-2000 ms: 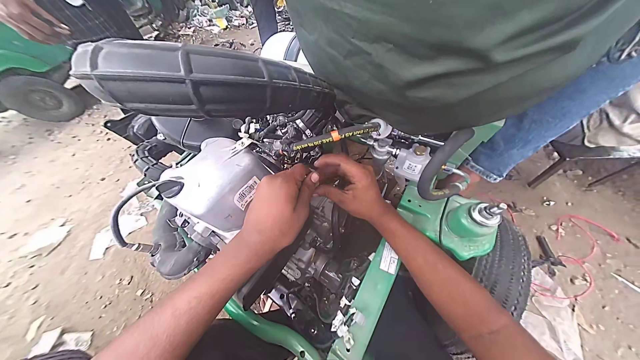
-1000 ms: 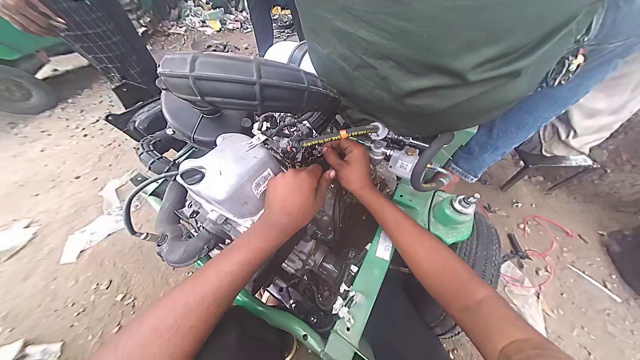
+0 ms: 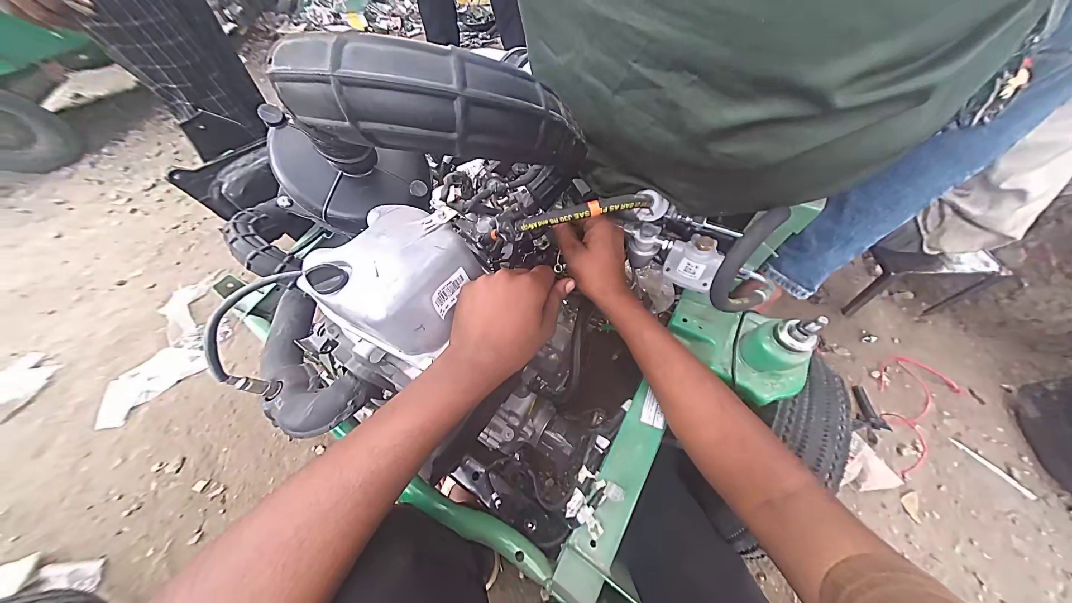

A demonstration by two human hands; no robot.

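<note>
My left hand (image 3: 511,318) is closed beside the engine's silver cover (image 3: 398,276), its thumb near a small metal ring or clip (image 3: 559,268). Against the other side of that spot is my right hand (image 3: 596,260), its fingertips reaching under a black rubber hose (image 3: 578,214) with yellow writing and an orange band. What the fingers of either hand hold is too small and hidden to tell. Wiring and fittings crowd behind them. A metal valve block (image 3: 693,263) sits to the right, and a ribbed black air duct (image 3: 427,96) arches above.
A person in a dark green shirt (image 3: 779,92) leans close over the far side. The green frame (image 3: 620,486) runs beneath my arms, with a tyre (image 3: 808,419) at right. A red wire (image 3: 921,402) and paper scraps (image 3: 151,381) lie on the dirt ground.
Both hands stay at the same spot by the hose; my left hand's fingers have curled in closer to the right hand. The view has shifted.
</note>
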